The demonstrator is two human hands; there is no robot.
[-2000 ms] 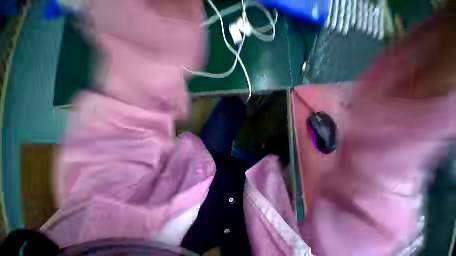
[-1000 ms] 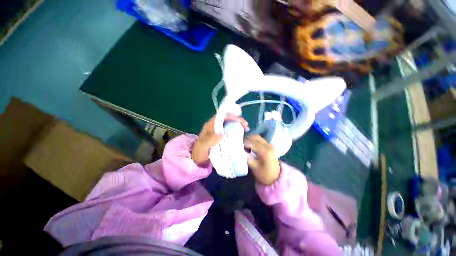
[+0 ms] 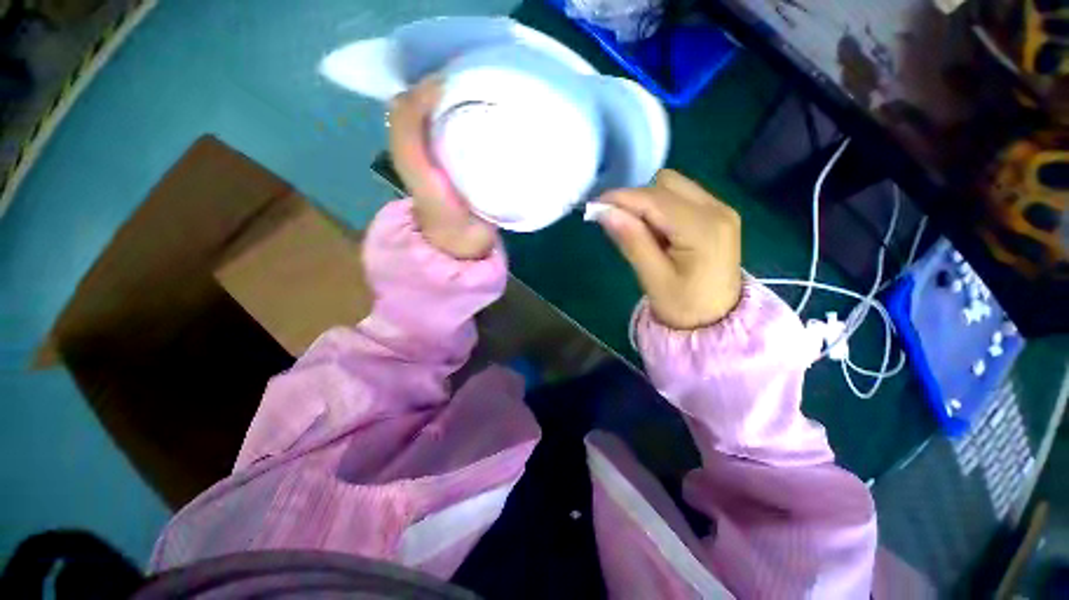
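The cat-ear headphones [image 3: 516,147] are held up at the top centre, a white round cup facing me and the pale-blue band with two pointed ears behind it. My left hand [image 3: 436,176] grips the cup and band at their left side. My right hand [image 3: 686,240] pinches a small white piece [image 3: 598,212] between thumb and finger, close to the cup's lower right edge. Whether the piece touches the cup cannot be told. My left fingers are partly hidden behind the headphones.
An open brown carton [image 3: 176,270] stands at the left on the teal floor. White cables [image 3: 862,322] lie on the green bench. A blue tray with white pieces [image 3: 961,340] is at the right, beside pale keys [image 3: 999,451]. Another blue bin [image 3: 692,65] is at the top.
Since the previous frame the headphones have moved up and left and turned, showing a round cup. My right hand has moved right, now pinching a small white piece. The view has shifted towards the carton.
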